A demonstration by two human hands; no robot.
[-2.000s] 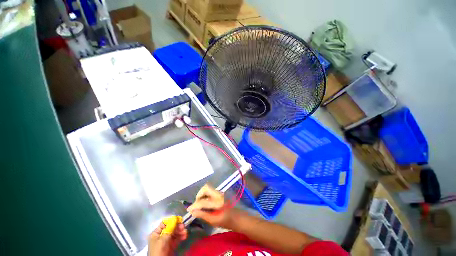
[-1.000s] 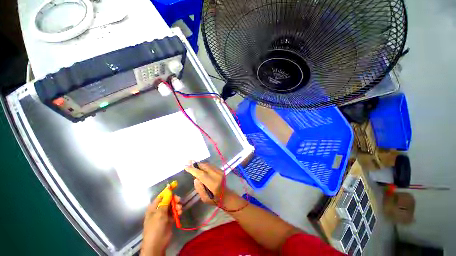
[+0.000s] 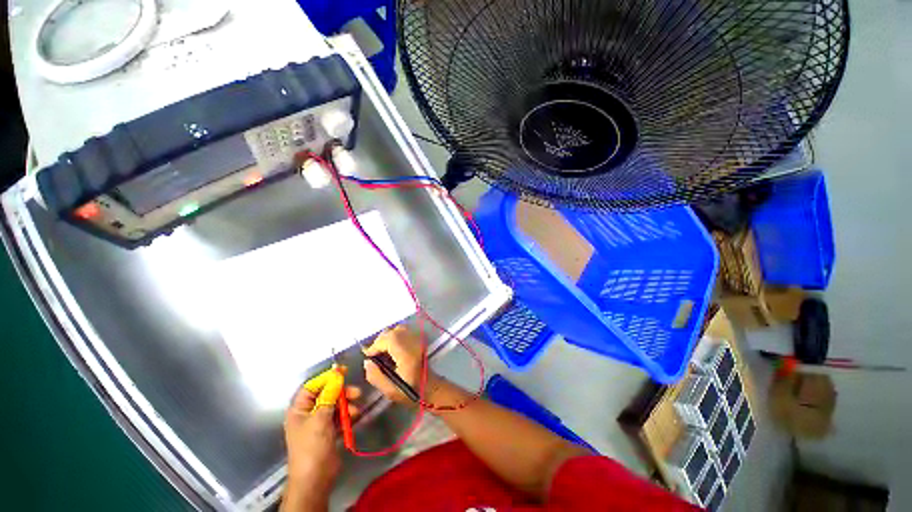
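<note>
A white-backed solar panel (image 3: 315, 295) lies on the glassy top of the silver-framed test box (image 3: 470, 318), with bright light at its left side. My left hand (image 3: 315, 425) holds a red probe (image 3: 346, 418) near the panel's front edge, with yellow at the fingertips. My right hand (image 3: 398, 362) holds a black probe (image 3: 392, 376) just right of it. Thin tips point toward the panel edge; whether they touch it I cannot tell. Red and dark test leads (image 3: 372, 238) run from the bench meter (image 3: 215, 160) to my hands.
A black pedestal fan (image 3: 578, 128) stands beyond the box's right corner. Blue crates (image 3: 640, 300) lie below it. Small panels (image 3: 722, 410) stand in rows on cardboard at the right. White wire coils (image 3: 95, 40) lie on top of the meter. A green surface (image 3: 60, 400) borders the box at left.
Since two seconds ago my hands have separated, each showing a probe. Since one second ago the right hand has moved slightly, and its probe tip has drawn back from the panel. The view has shifted closer.
</note>
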